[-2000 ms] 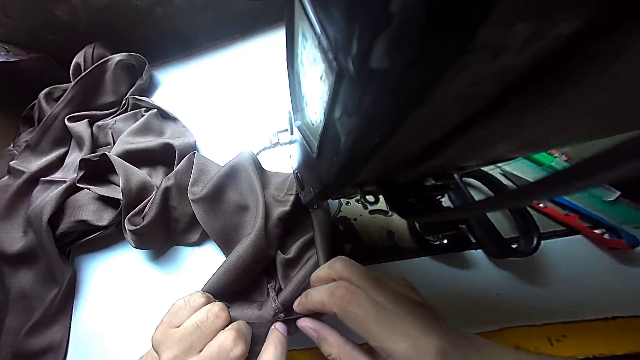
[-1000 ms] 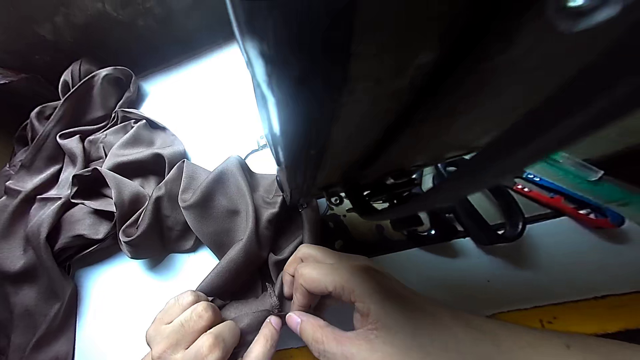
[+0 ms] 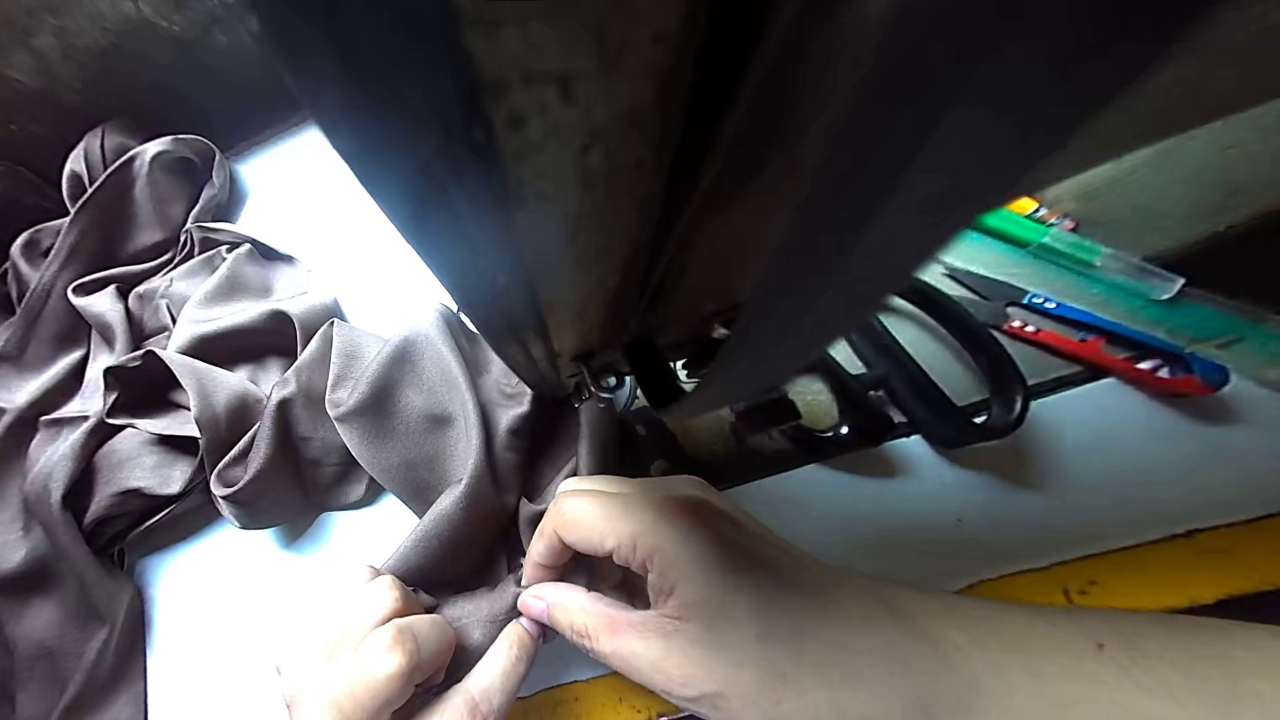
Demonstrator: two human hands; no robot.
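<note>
A brown cloth [image 3: 400, 410] lies bunched over the white table at the left and runs under the dark head of what looks like a sewing machine [image 3: 590, 200]. Its near edge is pinched between the thumb and forefinger of my right hand [image 3: 640, 580]. Just left of it, my left hand [image 3: 400, 650] grips the same edge, its fingers curled and a fingertip close to my right thumb. Folds of cloth and my own fingers hide part of the gripped edge. Near the cloth, small metal parts [image 3: 605, 385] show under the machine head.
Right of the machine's base lie black scissor-like handles [image 3: 950, 400]. Beyond them are thread snips with blue and red handles [image 3: 1120, 345] and a green tool with a clear cap [image 3: 1080, 250]. A yellow strip [image 3: 1130, 565] runs along the white table's front edge.
The view has moved closer to the machine head. My right thumb and forefinger have closed in on the cloth edge beside my left fingertip; the cloth pile lies much as before.
</note>
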